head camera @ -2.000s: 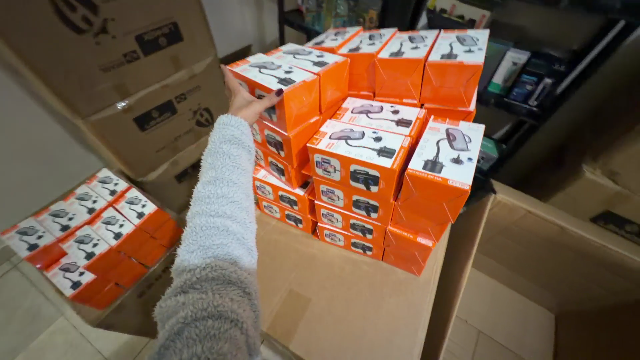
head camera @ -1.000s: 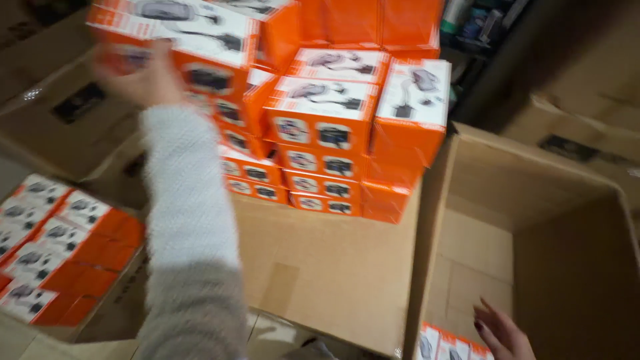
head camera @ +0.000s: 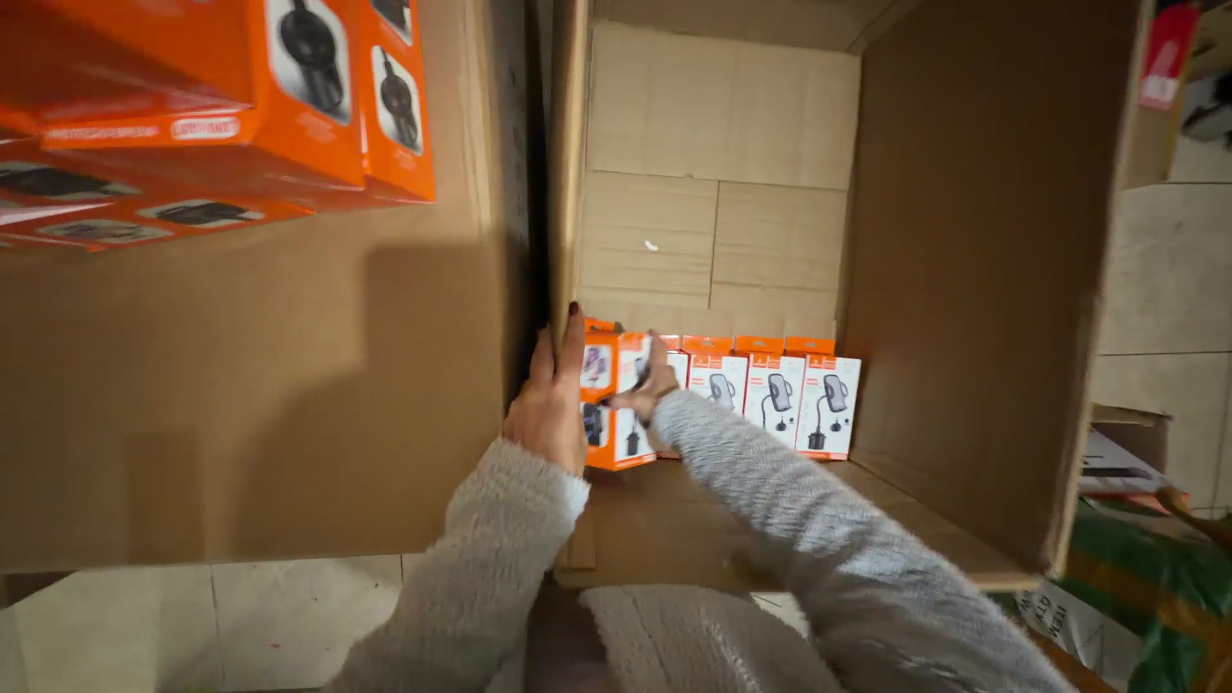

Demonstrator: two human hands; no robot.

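An orange and white phone-mount box is held upright between my two hands, inside the large open cardboard carton at its left wall. My left hand lies along the box's left side, by the carton's left edge, fingers pointing away from me. From the right, my right hand grips the box's white face with thumb and fingers. Beside it, a row of similar boxes stands along the near side of the carton's floor, printed white faces up. The box's far end is partly hidden.
Left of the open carton, a closed cardboard carton bears stacked orange boxes. The open carton's floor shows bare beyond the row. At the lower right lies a green plastic-wrapped package on the tiled floor.
My left hand has left the stack of orange boxes and is now inside the open carton, beside my right hand. The view has swung right and down onto that carton.
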